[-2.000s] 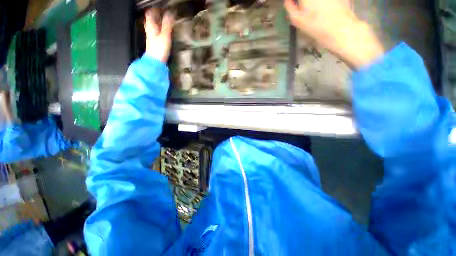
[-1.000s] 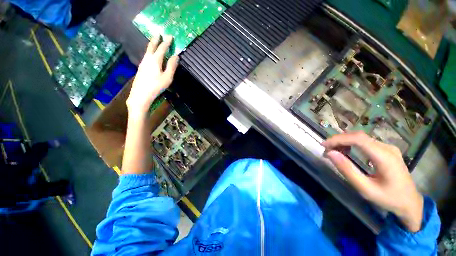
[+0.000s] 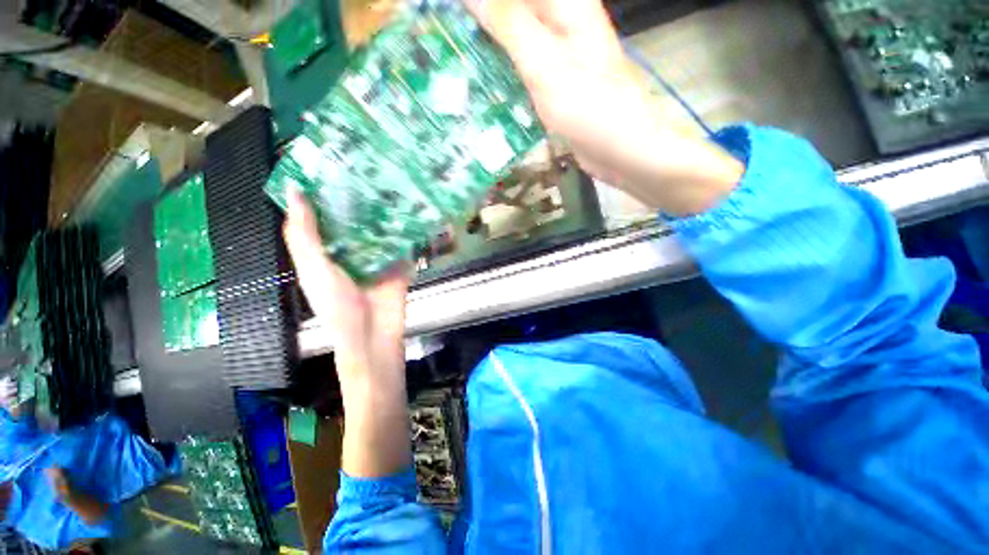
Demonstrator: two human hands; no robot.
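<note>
A large green circuit board panel (image 3: 407,136), dense with small parts and blurred, is held tilted above the conveyor. My left hand (image 3: 352,304) grips its lower left edge, thumb on the board's face. My right hand (image 3: 575,92) is at its upper right edge; its fingertips are cut off by the top of the picture. Under the panel, a wave solder pallet (image 3: 521,206) lies on the conveyor, mostly hidden by the panel.
A silver conveyor rail (image 3: 640,255) runs across in front of me. A populated pallet (image 3: 922,65) lies at the right. A ribbed black tray (image 3: 252,249) and green boards (image 3: 187,260) lie left. Another person's blue sleeve (image 3: 98,466) shows lower left.
The panel is now in my hands over the pallet; both hands were empty before. The view has turned, and a populated pallet now shows at the right.
</note>
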